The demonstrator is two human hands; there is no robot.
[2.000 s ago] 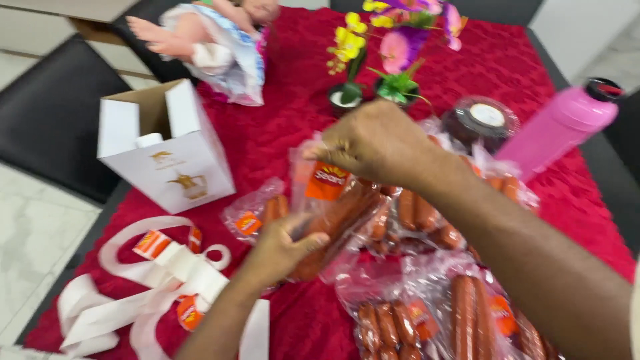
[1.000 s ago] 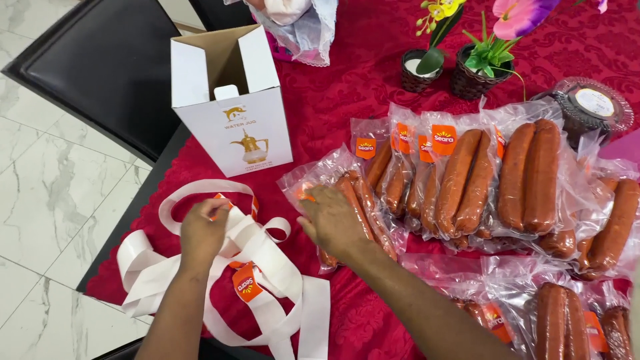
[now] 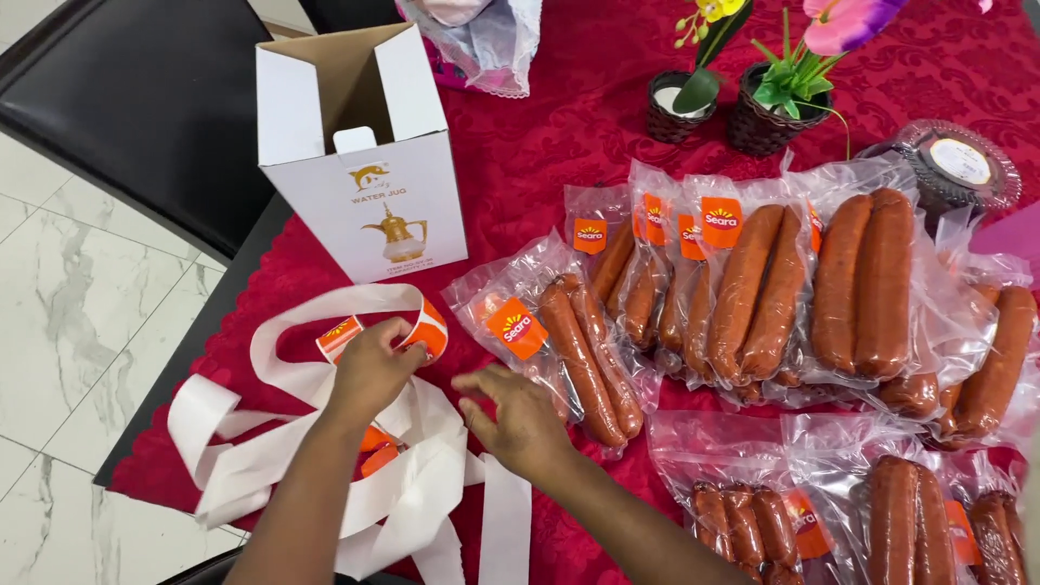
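My left hand (image 3: pixel 374 366) pinches the strip of white label backing (image 3: pixel 305 313) by an orange Seara sticker (image 3: pixel 429 331) near its end. More of the strip lies in loose loops under and around that hand. Just right of it, my right hand (image 3: pixel 512 414) is held with fingers apart and nothing seen in it. Beside its fingertips lies a clear vacuum pack of sausages (image 3: pixel 587 357) with an orange sticker (image 3: pixel 517 327) on it. Several more labelled packs (image 3: pixel 760 292) overlap to the right, and others (image 3: pixel 910 512) lie at the lower right.
An opened white water jug carton (image 3: pixel 366 195) stands behind the strip. Two small potted artificial flowers (image 3: pixel 776 114), a round dark plastic container (image 3: pixel 963 166) and part of a doll's clothing (image 3: pixel 487 41) are farther back. A black chair (image 3: pixel 130 106) stands at the table's left edge.
The sausage pack held between both hands two seconds ago now lies on the table. My left hand has moved to the label strip. My right hand has come off the pack since one second ago.
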